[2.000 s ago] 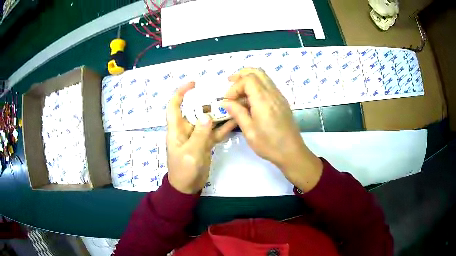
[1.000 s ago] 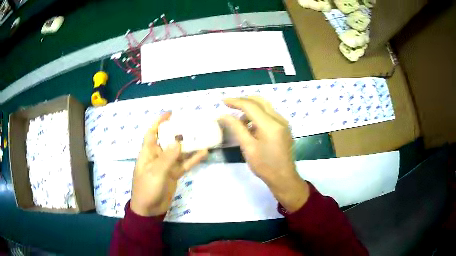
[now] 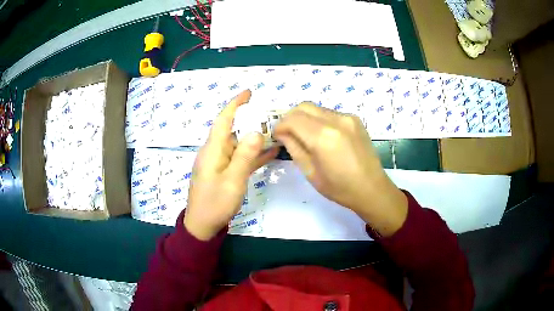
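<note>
A cream-white plastic housing [image 3: 248, 123] with a dark square opening is held over the bench. My left hand [image 3: 222, 167] grips it from the left and below, thumb on its near side, index finger raised. My right hand [image 3: 334, 158] has its fingertips on the housing's right end and covers that part; whether they pinch a small piece there cannot be told. Adhesive pad sheets with blue print lie beneath, a long one [image 3: 340, 91] behind the hands and a partly bare one [image 3: 297, 206] nearer me.
An open carton [image 3: 115, 140] of blue-printed white pieces stands at left. A yellow-and-black screwdriver [image 3: 152, 54] lies upper left. Red leads [image 3: 193, 27] and a white cover sheet [image 3: 304, 24] lie at the far side. Cream housings [image 3: 474, 30] sit on cardboard [image 3: 486, 155] at right.
The view has shifted, so the bench things appear higher and further right than one second ago. My right fingers have moved from beside the housing onto its right end.
</note>
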